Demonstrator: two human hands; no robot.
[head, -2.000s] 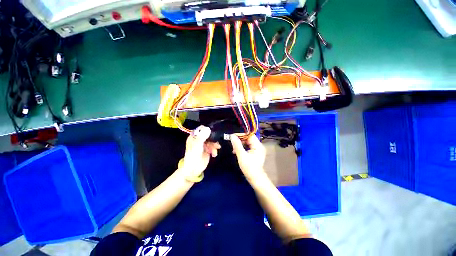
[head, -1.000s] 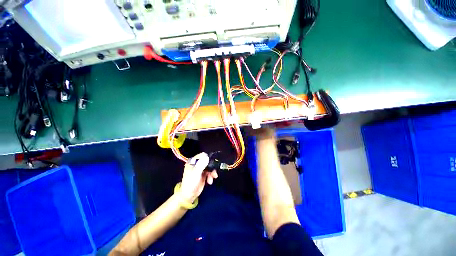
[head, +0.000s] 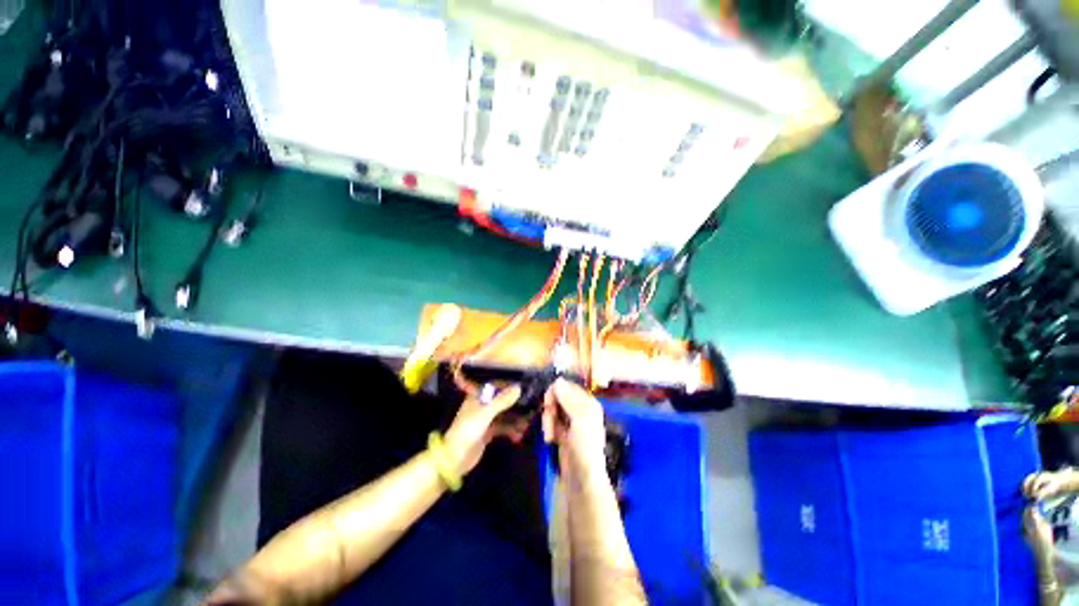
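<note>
My left hand (head: 483, 420) is at the front edge of the bench, closed on a black cable assembly (head: 527, 385) near a small pale plug. My right hand (head: 573, 414) is close beside it with its fingers at the same black piece. The piece is blurred and partly hidden by the fingers. Coloured test leads (head: 589, 302) hang from the white connector (head: 577, 240) on the cable tester (head: 521, 118) down to the orange strip (head: 509, 335) and my hands. A yellow lump (head: 430, 346) is at the strip's left end.
Loose black cables (head: 130, 154) lie at the left of the green bench (head: 343, 260). A black clamp-like piece (head: 714, 379) is at the strip's right end. A white-and-blue fan (head: 941, 225) stands at right. Blue bins (head: 828, 497) are below the bench. Another person's hand (head: 1051, 485) shows at far right.
The view has swung up and right, showing more of the tester and the fan. My right hand has come back from the strip's underside to beside my left hand at the black piece.
</note>
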